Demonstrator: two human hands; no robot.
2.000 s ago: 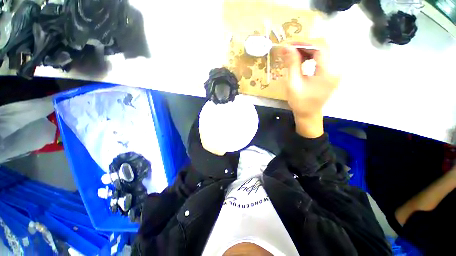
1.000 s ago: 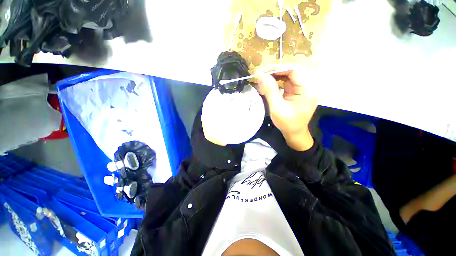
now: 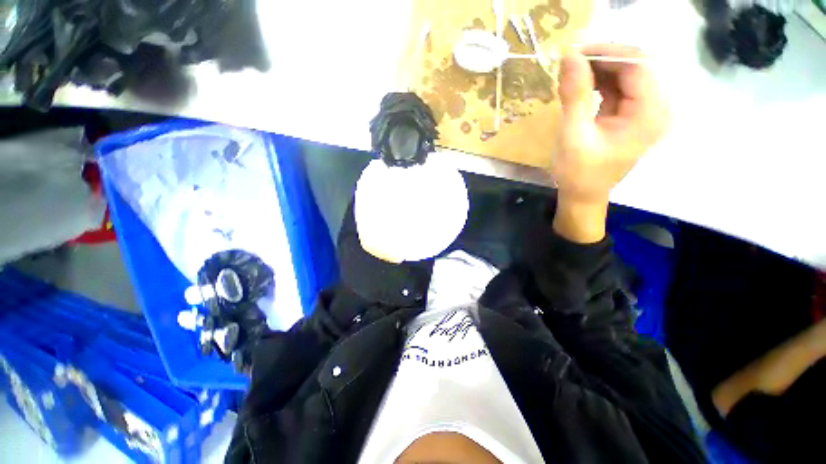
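A round white part (image 3: 413,210) lies over the lap, washed out by glare, with a black crinkled part (image 3: 404,130) at its upper edge. My left hand (image 3: 384,252) shows only as a strip of skin under the white part and holds it; its fingers are hidden. My right hand (image 3: 605,118) pinches a cotton swab (image 3: 616,59) above the bench. The swab points left, its tip at the small white glue dish (image 3: 480,51). A small white piece also shows in the right hand, partly hidden by the fingers.
The cardboard glue mat (image 3: 453,104) bears more swabs. Larger black parts (image 3: 136,36) lie on the bench (image 3: 308,100) at left, a black piece (image 3: 759,36) at right. A lined blue crate (image 3: 149,299) holds joined figurine pieces (image 3: 231,294). Stacked blue crates (image 3: 109,381) stand lower left; another person's forearm (image 3: 779,362) shows right.
Since one second ago, my right hand has moved up and right, taking the swab from the black crinkled part back to the glue dish. The white part stays over the lap.
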